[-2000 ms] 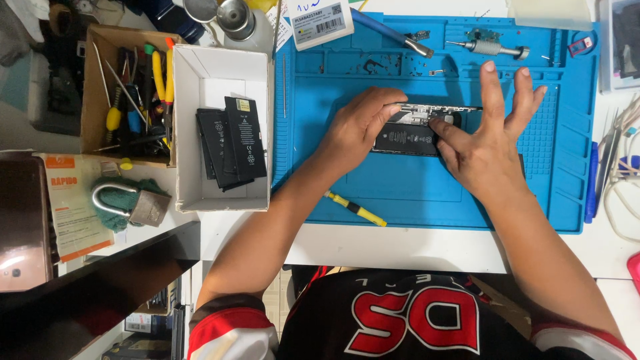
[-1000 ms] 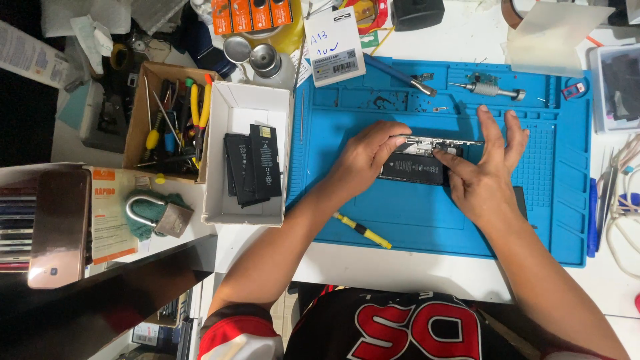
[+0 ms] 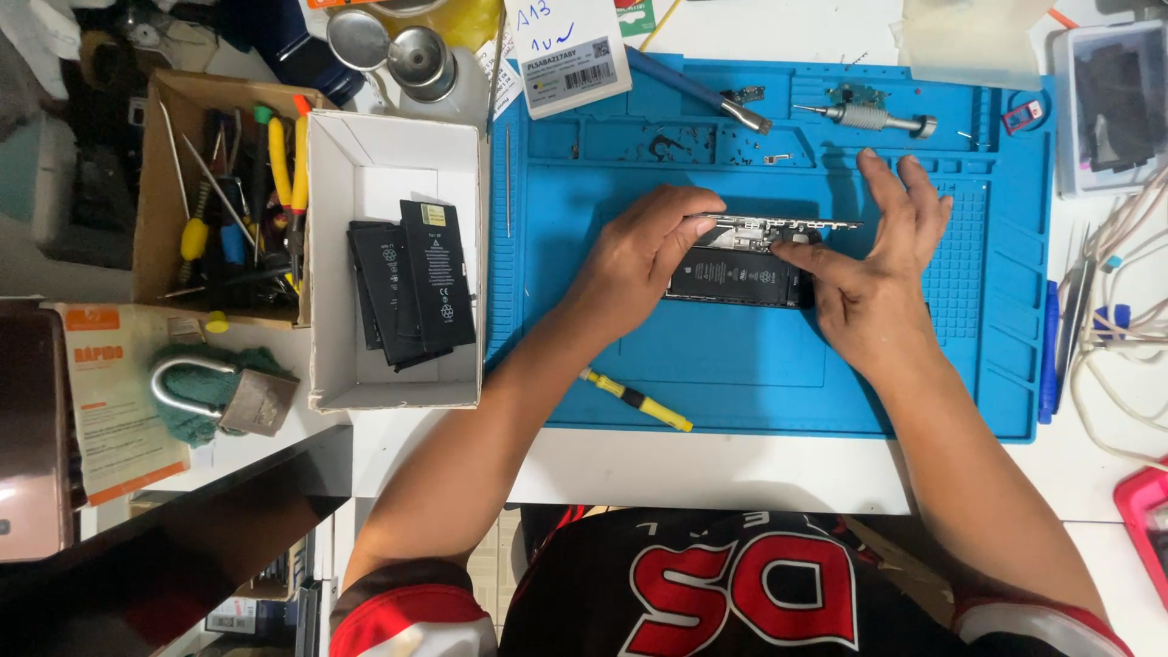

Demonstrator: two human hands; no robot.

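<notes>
An opened smartphone (image 3: 735, 276) lies on a blue silicone repair mat (image 3: 721, 365), its black battery showing. My left hand (image 3: 643, 251) pinches the raised screen assembly (image 3: 785, 222) at its left end, thumb and fingers closed on it. The screen stands tilted up along the phone's far edge. My right hand (image 3: 871, 265) has a fingertip pressed inside the phone near the base of the screen, with the other fingers spread above the mat; whether it holds a small part cannot be told. A yellow screwdriver (image 3: 639, 400) lies on the mat nearer to me.
A white box (image 3: 397, 392) with several phone batteries (image 3: 438, 274) and a cardboard box (image 3: 228, 310) of tools stand left. A padlock (image 3: 260, 401) lies nearby. A brush (image 3: 698, 89), a metal precision screwdriver (image 3: 867, 119) and small parts lie along the mat's far side. Cables (image 3: 1095, 365) lie right.
The view has shifted somewhat. Both hands stay at the phone, the left on the raised screen and the right fingertip inside; no other plain change.
</notes>
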